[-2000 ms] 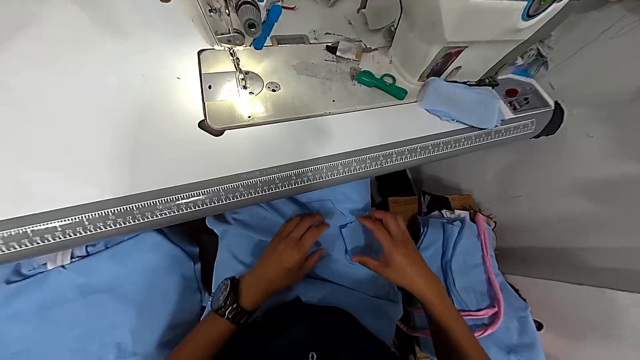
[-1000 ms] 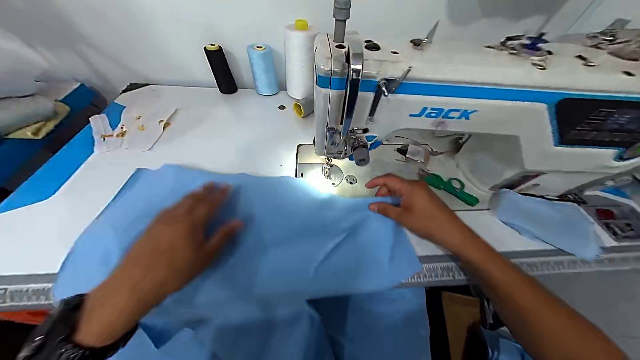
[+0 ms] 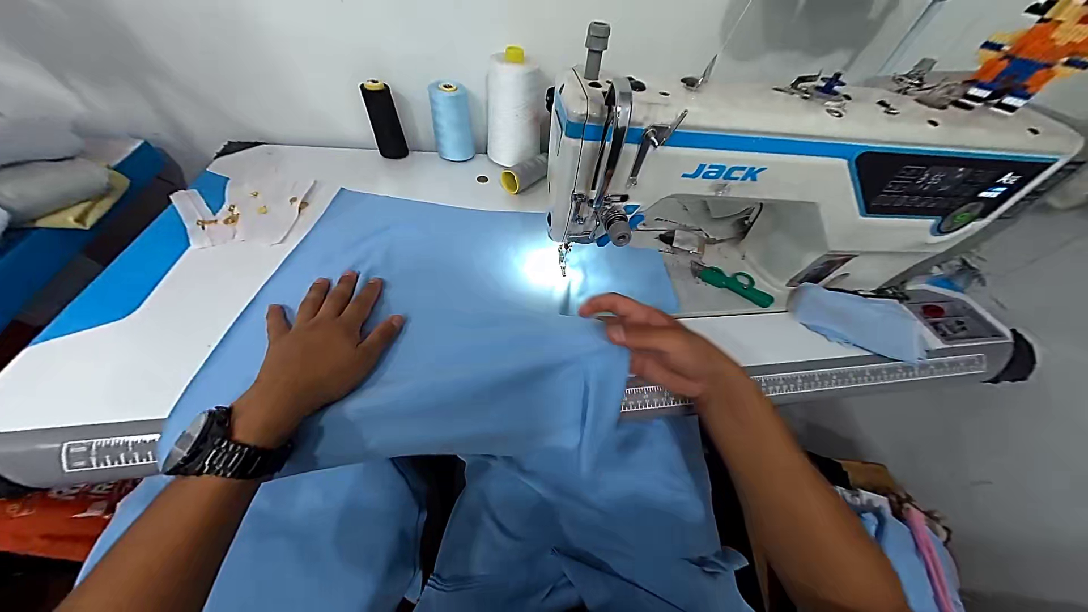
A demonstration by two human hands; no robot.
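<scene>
A light blue fabric piece (image 3: 459,365) lies over the table and reaches under the needle and presser foot (image 3: 563,257) of a Jack sewing machine (image 3: 722,153). My left hand (image 3: 327,344), with a watch on the wrist, rests flat on the fabric with its fingers spread. Just right of and below the needle, my right hand (image 3: 659,344) is at the fabric's right edge, its fingers curled and partly apart. Whether it pinches the cloth cannot be told. More blue fabric (image 3: 561,518) hangs below the table's front edge.
Thread spools stand behind: black (image 3: 384,119), light blue (image 3: 451,121) and white (image 3: 512,110); a grey one (image 3: 524,173) lies down. Green thread snips (image 3: 735,285) lie on the machine bed. A folded blue cloth (image 3: 858,323) sits at right. A ruler strip (image 3: 875,374) runs along the table's front edge.
The blue fabric, first below the table edge, was raised onto the table and now extends under the needle area. My right hand has moved down from beside the needle. The view has tilted up.
</scene>
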